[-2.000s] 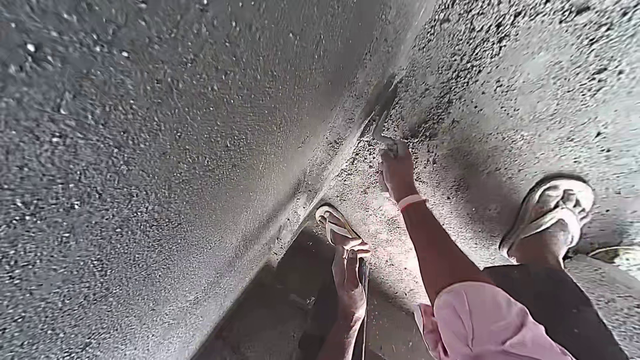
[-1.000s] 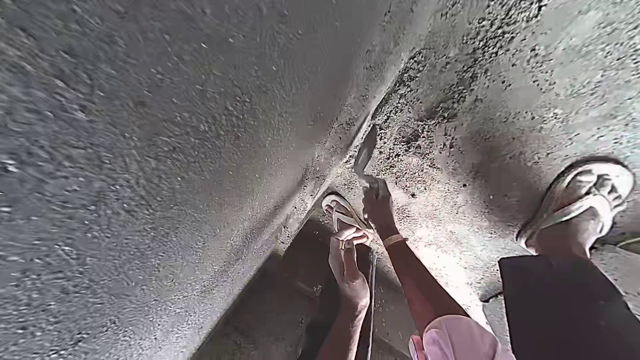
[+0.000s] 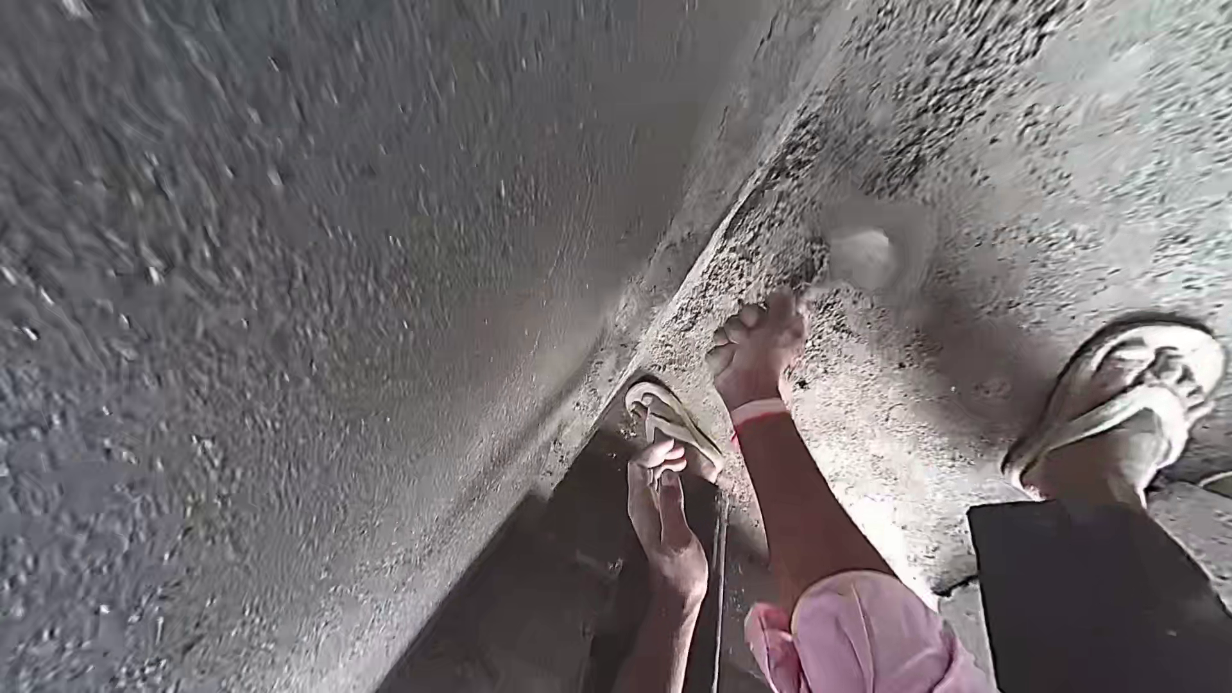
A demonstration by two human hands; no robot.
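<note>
My right hand (image 3: 760,346) is closed around the handle of a trowel, whose motion-blurred blade (image 3: 866,255) points up and right over loose grey mortar crumbs (image 3: 799,183). The crumbs lie along the foot of a rough cement-plastered wall (image 3: 337,289). Lower and to the left, my left hand (image 3: 669,520) is raised beside the sandal on my left foot, its fingers loosely bent and nothing visible in it. A pale band circles my right wrist.
My left foot in a sandal (image 3: 674,428) stands close to the wall's base. Another sandalled foot (image 3: 1121,414) is on the rough floor (image 3: 1136,212) at the right. A dark recess or lower surface (image 3: 510,597) lies below the wall's edge.
The trowel blade was against the wall's base one second ago; now it is away from the wall, farther right over the floor. The left hand has stayed near the left foot.
</note>
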